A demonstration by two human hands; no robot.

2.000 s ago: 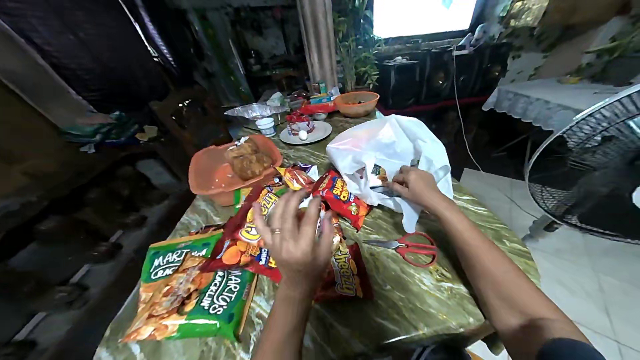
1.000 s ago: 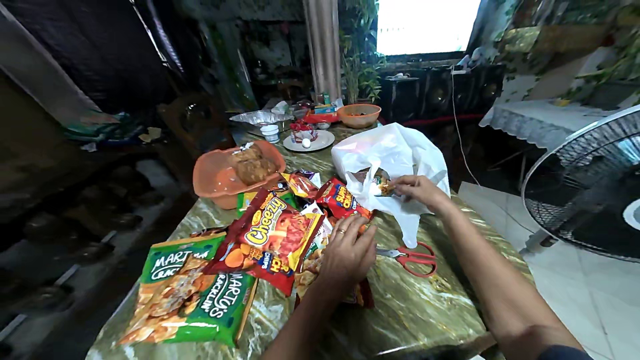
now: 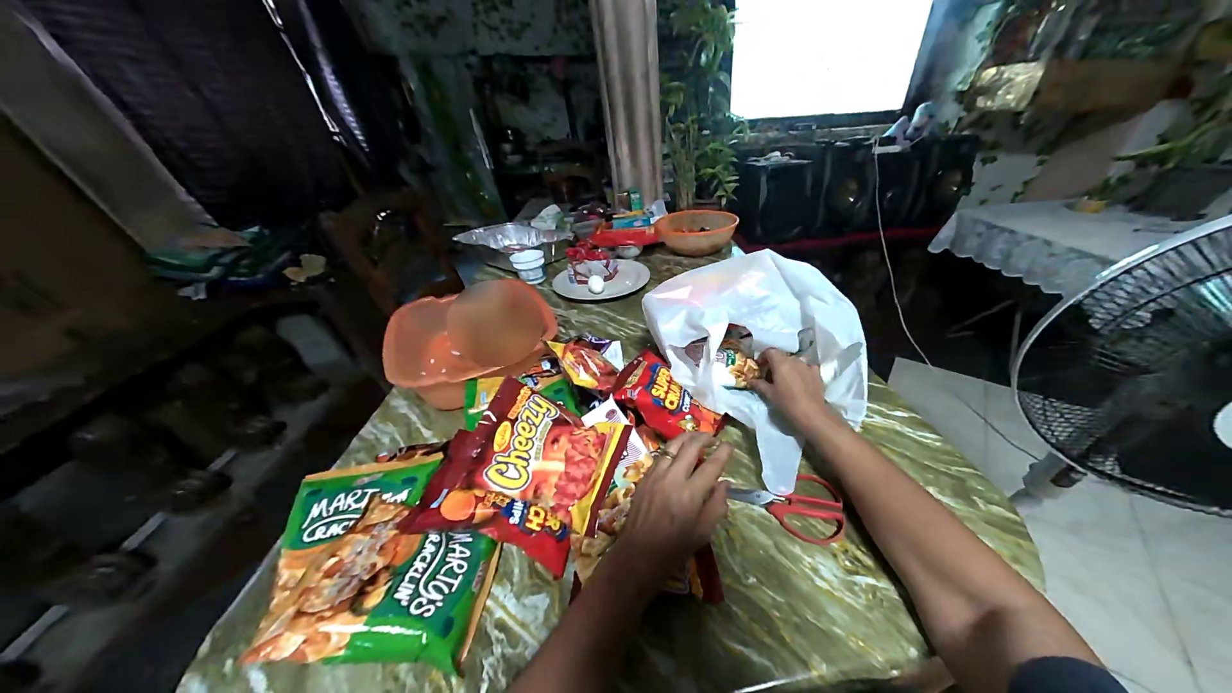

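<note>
My right hand (image 3: 791,387) is at the mouth of a white plastic bag (image 3: 760,289), its fingers on a small snack pack (image 3: 737,368) inside the opening. My left hand (image 3: 685,496) rests with bent fingers on a snack bag (image 3: 616,505) in the pile. Left of it lie a red Cheezy bag (image 3: 544,452) and green Marty's Cracklin' bags (image 3: 385,568). A red snack bag (image 3: 666,395) lies between the pile and the plastic bag. Red-handled scissors (image 3: 807,510) lie beneath the plastic bag's trailing handle, their blades pointing at my left hand.
An orange plastic basin (image 3: 419,351) holding a blurred item stands behind the pile. Farther back are a white plate (image 3: 626,279) with an egg, a white cup (image 3: 527,266), a foil tray (image 3: 510,236) and an orange bowl (image 3: 698,233). A fan (image 3: 1136,366) stands at the right, beside the table.
My left hand has come down from above the pile onto a snack bag right of the Cheezy bag. At the plastic bag's opening, a small pack now shows by my right fingers.
</note>
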